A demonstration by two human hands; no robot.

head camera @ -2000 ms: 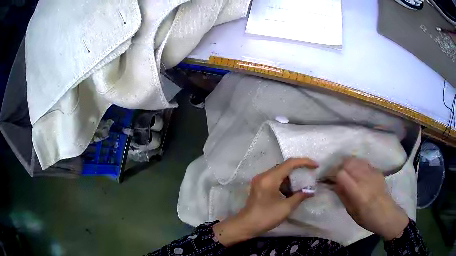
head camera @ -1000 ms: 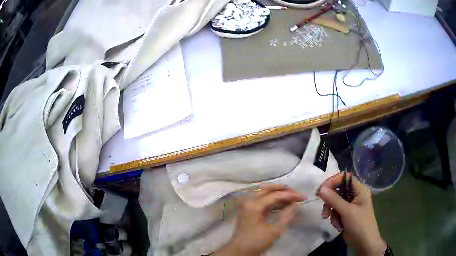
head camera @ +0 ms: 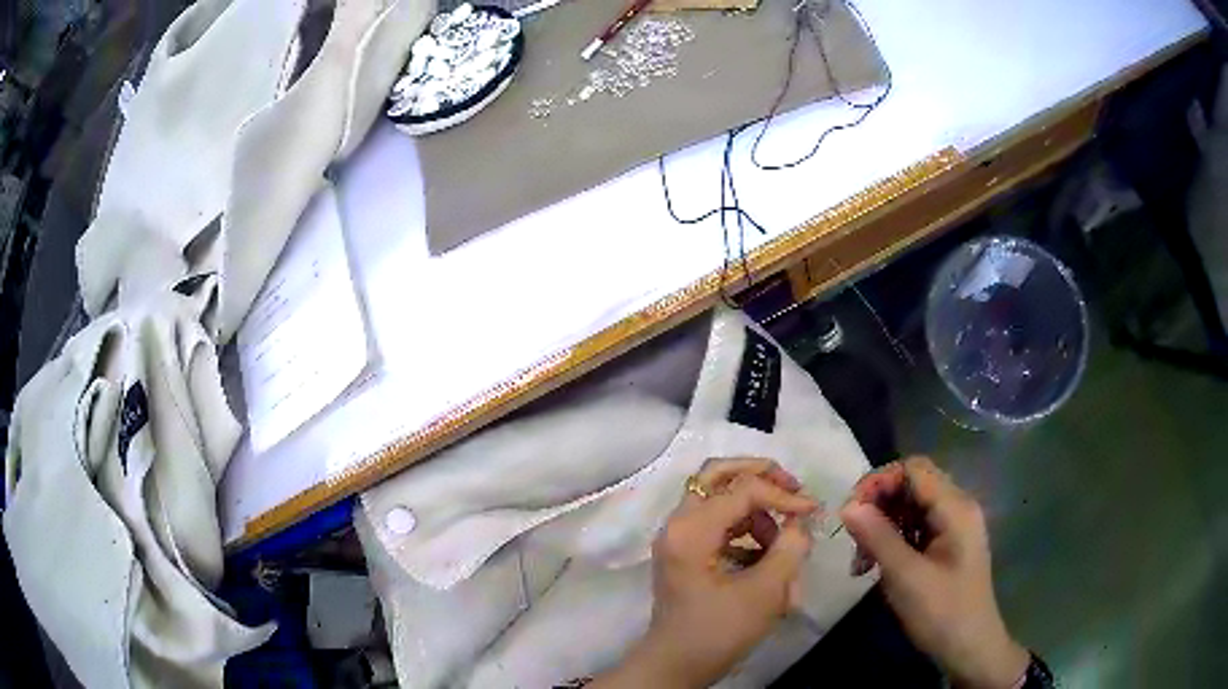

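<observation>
A cream garment (head camera: 606, 518) lies across the lap, with a black label (head camera: 757, 382) inside its neck and a white button (head camera: 400, 520) near its left edge. My left hand (head camera: 734, 559), with a ring, is over the garment, thumb and fingertips pinched together; what they hold is too small to tell. My right hand (head camera: 929, 559) is just right of it, its fingertips pinched on a thin dark sliver, apparently a needle (head camera: 836, 530). The two sets of fingertips are close but apart. Whatever is inside the right palm is hidden.
The white table's edge bears a yellow tape measure (head camera: 620, 346). On it are a brown mat (head camera: 539, 168) with tiny pale pieces, a dish of white buttons (head camera: 455, 61), a paper sheet (head camera: 307, 330) and more garments (head camera: 148, 175). Dark threads (head camera: 729, 202) hang over the edge. A clear bin (head camera: 1007, 330) stands right.
The view has swung right, so the table and garment sit further left. My hands are closer together than a second ago. The dark tool seen in my right palm no longer shows clearly.
</observation>
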